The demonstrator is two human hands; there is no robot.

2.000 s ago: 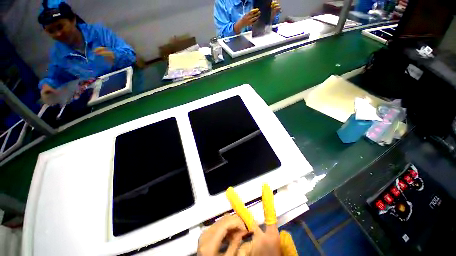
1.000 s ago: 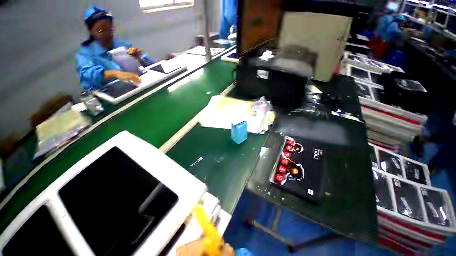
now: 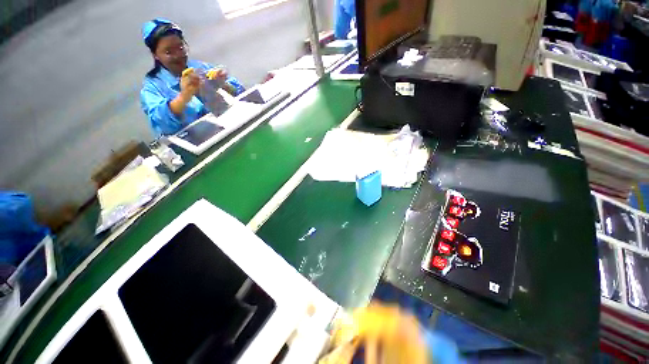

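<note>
A white foam tray [image 3: 299,284] lies at the lower left, with a black glossy tablet [image 3: 196,295] in one pocket and part of a second tablet [image 3: 89,343] at the bottom edge. One hand of mine [image 3: 381,338], apparently my right hand, shows at the bottom centre beside the tray's right edge. It is blurred, has yellow finger cots, and is cut off by the frame. Whether it holds anything cannot be told. My left hand is not in view.
A light-blue container [image 3: 368,188] and pale papers [image 3: 356,158] lie on the bench. A dark printed panel [image 3: 473,245] lies at right. Black equipment [image 3: 427,96] stands behind. Stacked trays [image 3: 619,249] stand far right. A person in blue [image 3: 178,89] works across the green line [image 3: 235,170].
The view has swung right since the first frame, and slightly back left since the second. My hand, blurred now, no longer has its fingers clearly spread. The person opposite has raised a hand.
</note>
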